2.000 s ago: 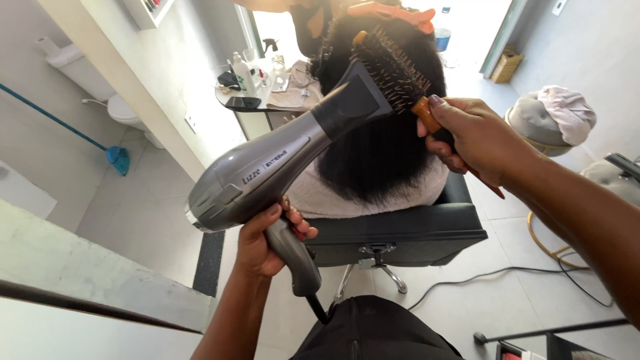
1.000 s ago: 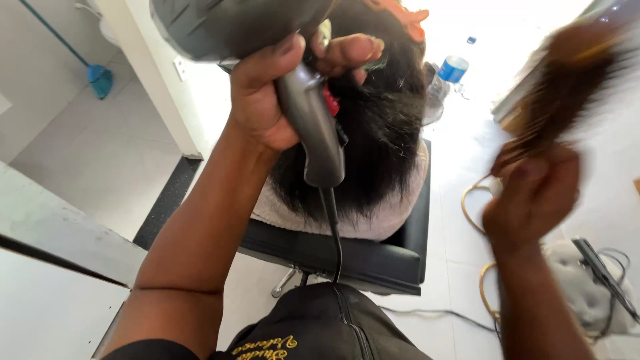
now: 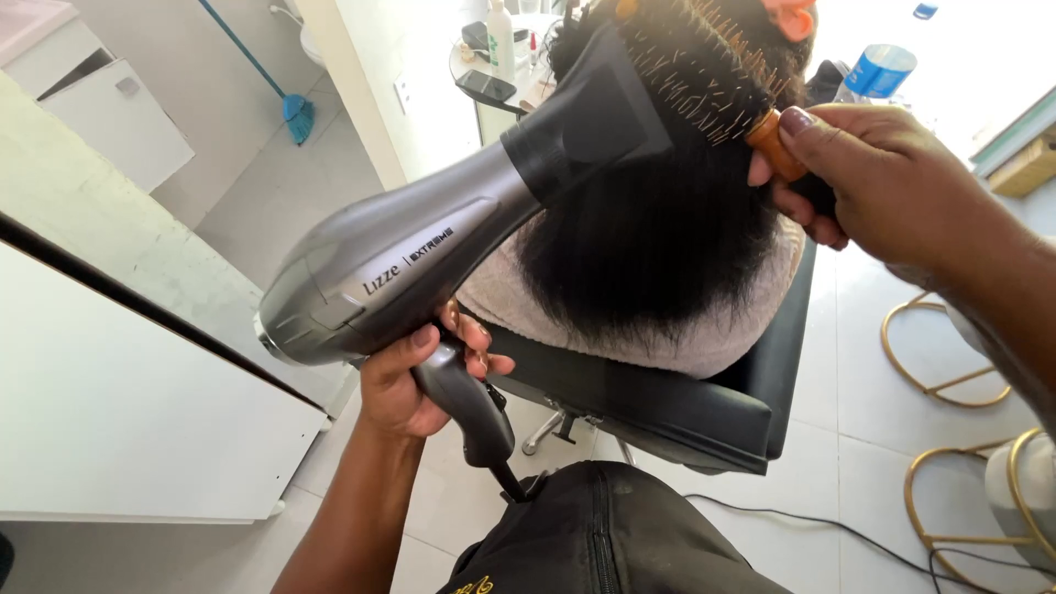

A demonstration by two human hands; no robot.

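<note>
My left hand (image 3: 412, 379) grips the handle of a grey Lizze hair dryer (image 3: 396, 256), whose flat black nozzle points up and right, close to the hair. In my right hand (image 3: 866, 173) is the wooden handle of a round hairbrush (image 3: 709, 74); its bristles lie against the dark hair (image 3: 652, 256) of a seated person seen from behind. The hair hangs down over a light towel (image 3: 726, 346) around the person's shoulders. An orange clip (image 3: 790, 18) sits at the top of the head. The nozzle hides part of the hair.
The black salon chair (image 3: 652, 404) stands before me. A small table (image 3: 470, 91) with bottles and a phone is beyond, at the left. A white cabinet (image 3: 140, 396) stands at left, gold-framed stools (image 3: 932, 388) at right. A cable (image 3: 808, 516) crosses the floor. A blue broom (image 3: 297, 115) leans farther off.
Since one second ago, the brush has moved left from the right side to the hair. The dryer has come down from the top, its nozzle now near the brush. The view has shifted.
</note>
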